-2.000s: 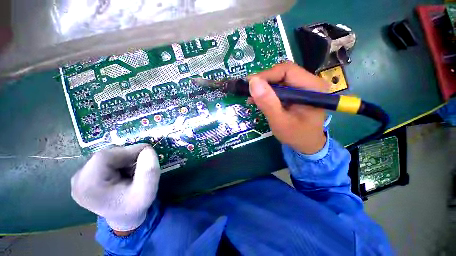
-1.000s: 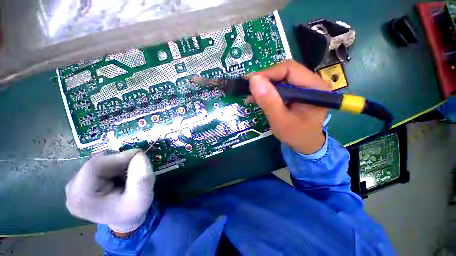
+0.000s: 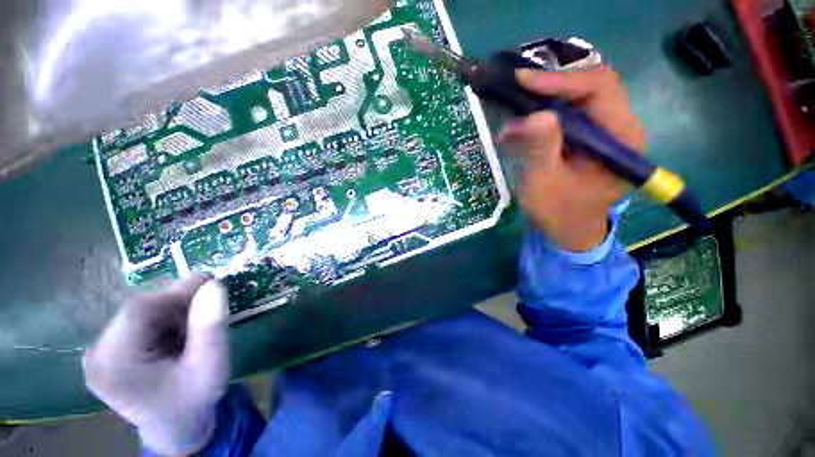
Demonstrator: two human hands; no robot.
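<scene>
The green circuit board [image 3: 246, 134] lies on the green mat, its far left part hidden by a translucent hood. My bare right hand [image 3: 581, 147] holds the dark soldering iron [image 3: 608, 152] like a pen, blurred. Its tip is over the board's far right part; contact cannot be told. My gloved left hand [image 3: 165, 357] is pinched shut at the board's near left edge. The solder wire [image 3: 45, 348] shows as a faint strand on the mat left of the glove; the piece at the fingertips is not clear.
The hood [image 3: 179, 62] covers the upper left. The iron stand [image 3: 563, 54] is partly hidden behind my right hand. A black block [image 3: 701, 49] and a red carrier [image 3: 773, 80] are at the far right. A small board in a black frame [image 3: 684, 286] sits below the bench edge.
My right hand has moved the iron away from me and right, from mid-board to the far right part. My left hand has moved slightly left and nearer me. The board sits further left in view.
</scene>
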